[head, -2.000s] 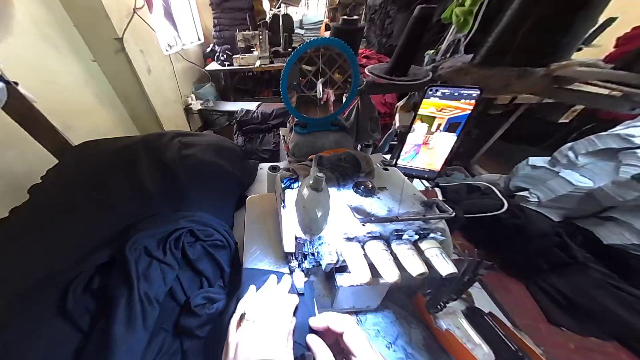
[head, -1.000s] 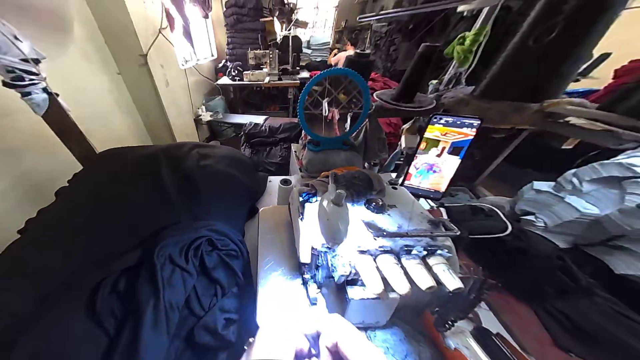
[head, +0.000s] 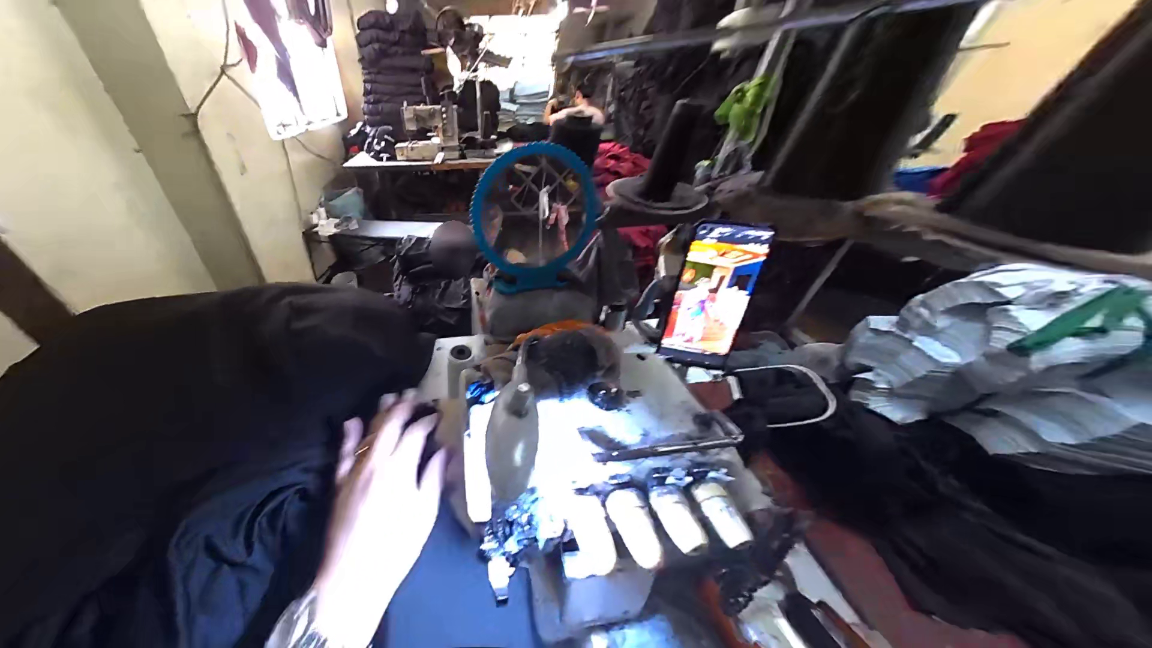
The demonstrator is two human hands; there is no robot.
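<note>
My left hand (head: 387, 495) reaches forward at the left side of an overlock sewing machine (head: 576, 432), its fingers spread and blurred over dark fabric. Whether a fingertip touches anything is unclear. Below the presser foot (head: 499, 576), smooth navy fabric (head: 459, 585) lies on the machine bed. To the left, a large heap of black and navy cloth (head: 207, 387) rises beside the wrist. White tension knobs (head: 675, 520) line the machine's front, under a bright light. My right hand is out of view.
A phone (head: 717, 292) with a lit screen stands behind the machine, beside a blue toothed ring (head: 475, 211). Thread cones on a stand (head: 657, 193) rise at the back. Grey-white cloth (head: 1008, 360) is piled on the right. Farther off, a person (head: 576, 108) is near another sewing machine (head: 432, 130).
Both hands were low at the machine's front. My left hand has moved forward and left with its fingers spread; my right hand has gone out of view.
</note>
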